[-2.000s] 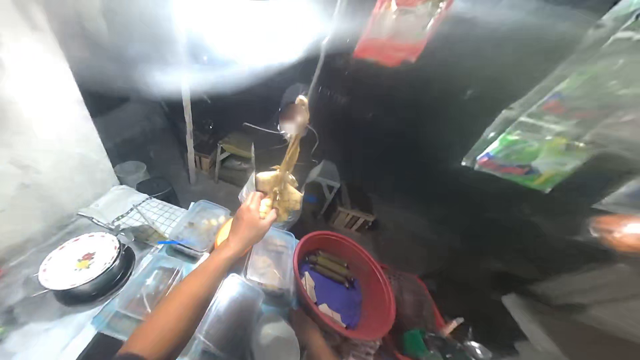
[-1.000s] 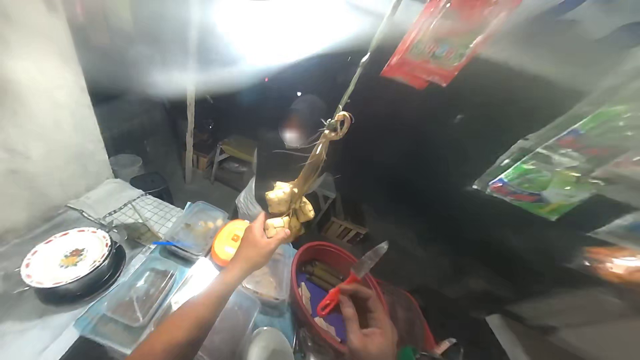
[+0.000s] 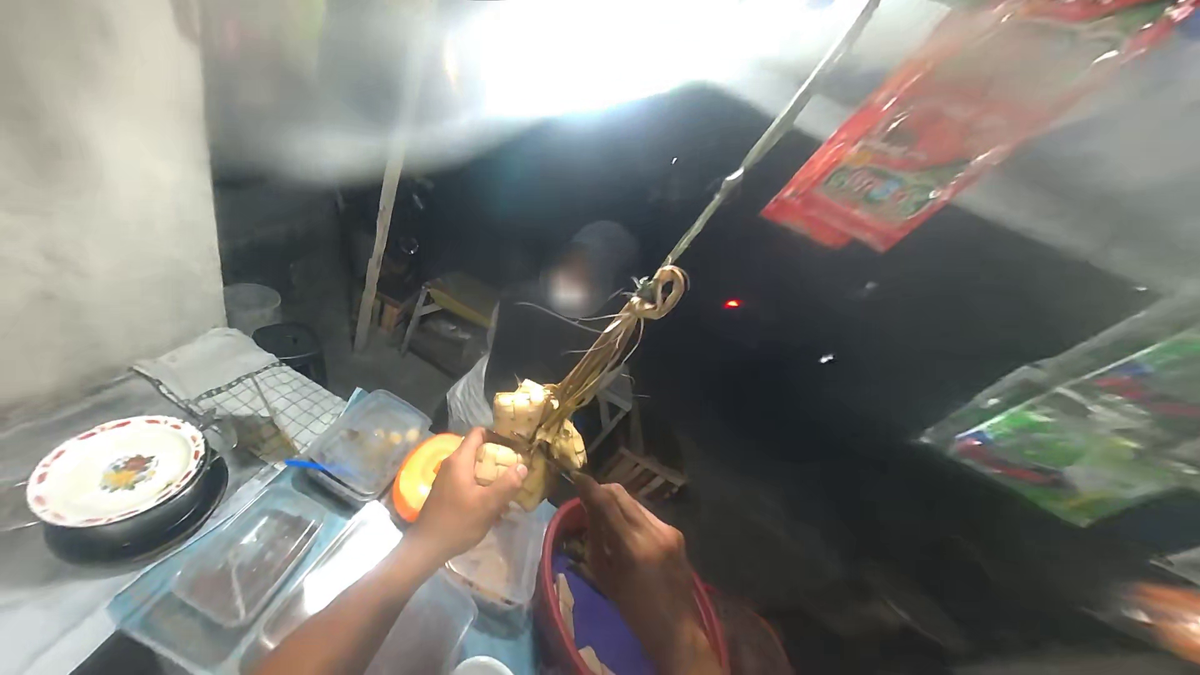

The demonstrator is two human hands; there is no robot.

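Note:
A bunch of woven palm-leaf ketupat [image 3: 523, 410] hangs by its long leaf strands from a cord [image 3: 783, 122] running up to the top right. My left hand [image 3: 473, 497] grips one ketupat at the bottom left of the bunch. Close to the bunch's lower right side is my right hand [image 3: 637, 539], its fingers closed around a knife that is mostly hidden; only a dark sliver shows by the fingertips. Beneath my right hand stands a red basin [image 3: 553, 562] holding something purple and pale pieces.
Lidded plastic containers [image 3: 248, 558] and an orange lid [image 3: 427, 473] lie on the counter. A floral enamel plate [image 3: 117, 472] tops a dark pot at left. Red packets [image 3: 891, 178] and green packets [image 3: 1087, 431] hang at right. A person [image 3: 534, 337] is beyond the bunch.
My right hand, with the red-handled knife, has moved up and left from above the basin to the bunch. My left hand still holds a ketupat. Two seconds ago the knife was not clearly visible.

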